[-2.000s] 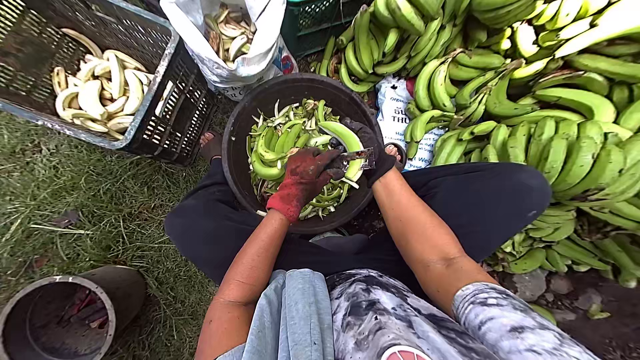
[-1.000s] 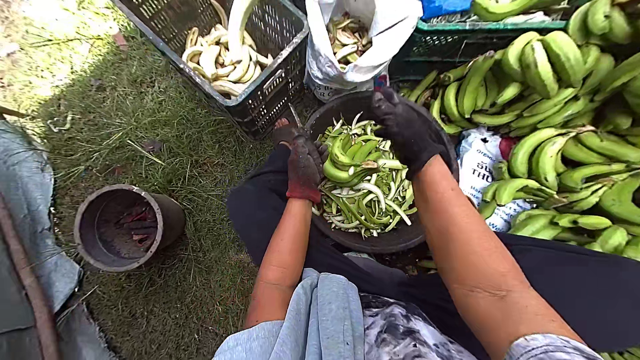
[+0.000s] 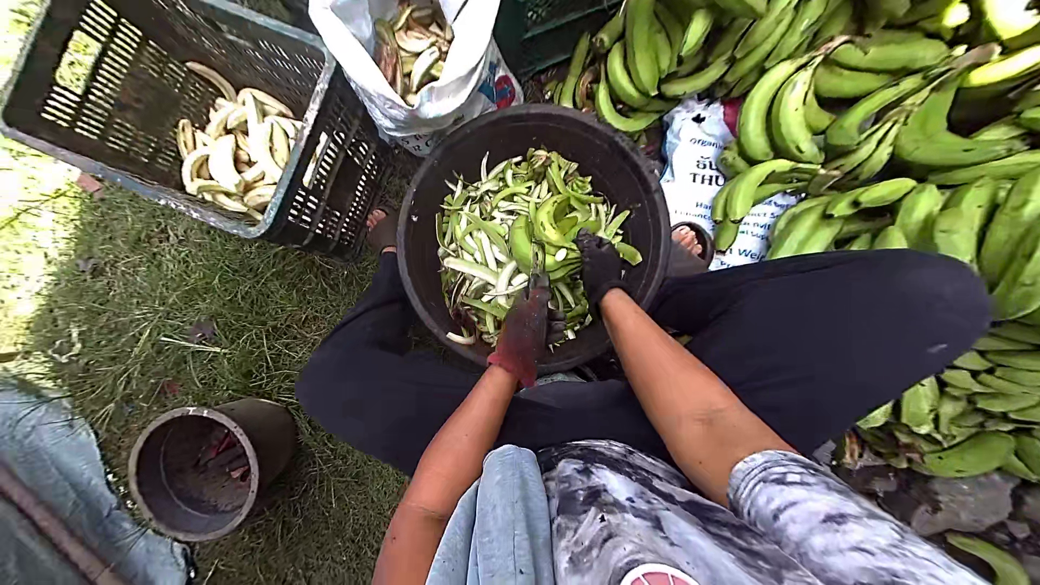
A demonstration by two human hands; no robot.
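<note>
My left hand (image 3: 526,329), in a dark red glove, is closed round the handle of a small knife (image 3: 536,264) whose blade points up over the black tub (image 3: 413,276). Across from it my right hand (image 3: 600,262), in a black glove, grips the right end of green bananas (image 3: 552,223) lying on the peel heap; how many it grips I cannot tell. Green and whitish banana peels (image 3: 479,236) fill the tub's bottom. The blade is beside the bananas; whether it touches them is unclear.
A plastic crate (image 3: 272,215) with peeled bananas (image 3: 244,154) stands upper left, beside a white sack (image 3: 366,97) of peels. Green banana bunches (image 3: 934,146) are heaped at right over a printed sack (image 3: 699,154). A round container (image 3: 195,475) lies lower left on grass near a bluish sheet (image 3: 57,487).
A second ago my hands were apart over the tub and a pale banana was above the crate. Now both hands are low in the tub, the right one on green bananas. The view has shifted.
</note>
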